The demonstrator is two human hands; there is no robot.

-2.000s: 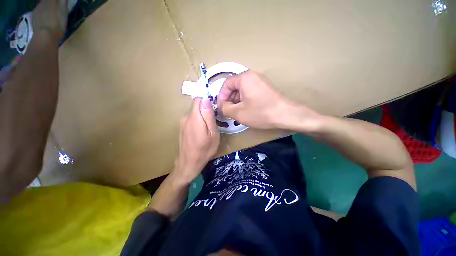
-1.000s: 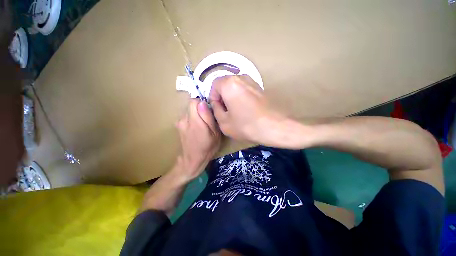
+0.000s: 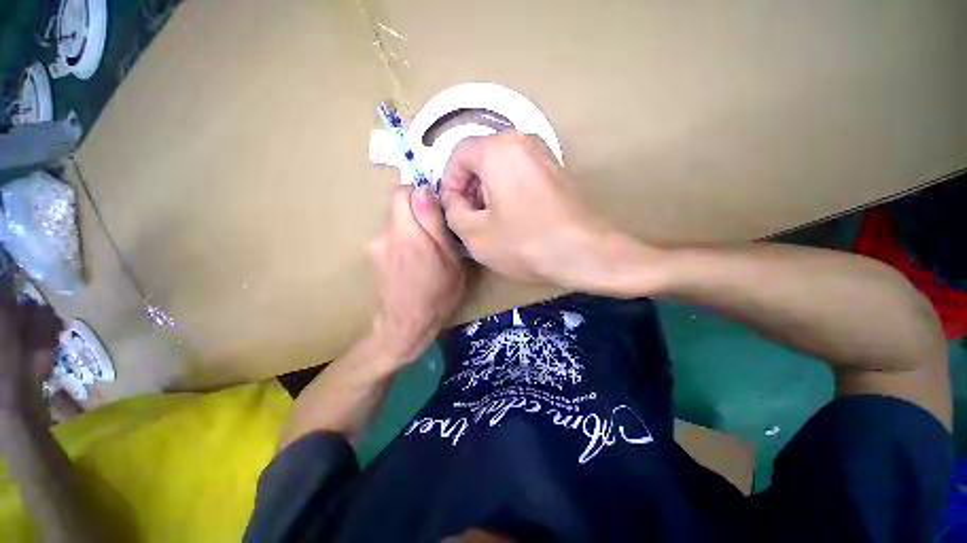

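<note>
A round white base plate [image 3: 529,110] with a dark curved slot lies on the cardboard under my hands. A small white tab [image 3: 386,150] sticks out past its left rim. A narrow strip [image 3: 400,134] with dark and blue spots slants across the plate's left side and beyond its edge. My left hand [image 3: 417,260] pinches the strip's lower end with thumb and fingers. My right hand [image 3: 514,207] is closed at the plate's centre beside my left thumb, fingertips together; whether it holds a tiny part is hidden. Both hands cover the plate's lower part.
Cardboard work surface [image 3: 679,117] with a taped seam. At left are a clear plastic bag of small parts [image 3: 45,228], a grey bar [image 3: 37,144], another white plate [image 3: 83,355] and a neighbour's blurred arm above yellow cloth [image 3: 180,445]. White discs [image 3: 80,37] lie on the green belt.
The neighbour's arm has dropped to the lower left, uncovering the bag and grey bar. The plate and both my hands appear slightly higher in view; my hands remain together at the strip.
</note>
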